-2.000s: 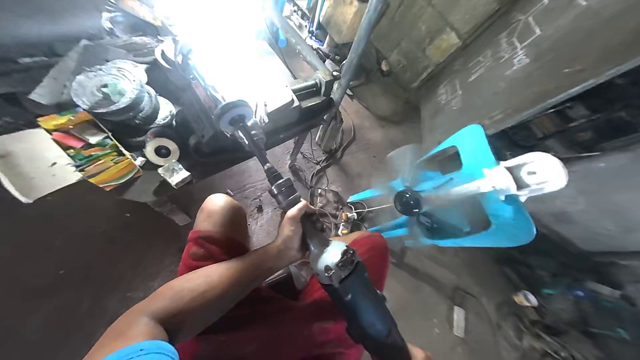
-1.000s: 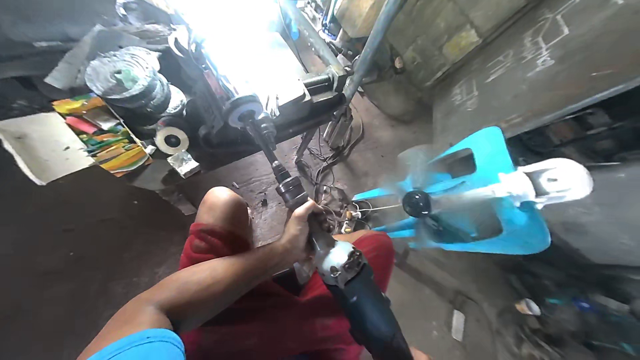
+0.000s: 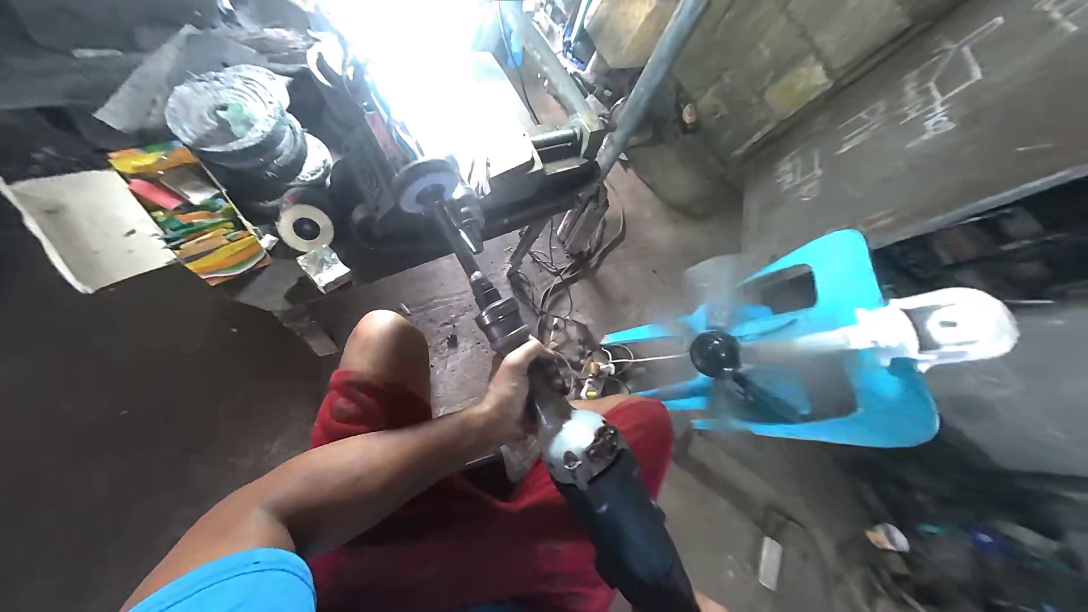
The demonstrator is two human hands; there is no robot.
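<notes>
My left hand [image 3: 515,393] is closed around the dark neck of a long power grinder [image 3: 625,518], just below its ribbed collar. The tool slants from the lower right up to a round abrasive wheel [image 3: 427,185] on a thin shaft. That wheel is beside a metal spindle tip [image 3: 467,223] at the edge of the brightly lit work area, where glare hides detail. Of my right hand, only a bit of skin [image 3: 707,603] shows at the bottom edge by the tool's rear; its grip is hidden.
An open box of colourful packets [image 3: 200,212], stacked discs [image 3: 229,115] and a tape roll [image 3: 305,228] lie at the left. At the right a fan [image 3: 716,354] spins by a blue plastic stool [image 3: 901,408]. Cables [image 3: 557,280] run over the floor past a metal pole [image 3: 650,81].
</notes>
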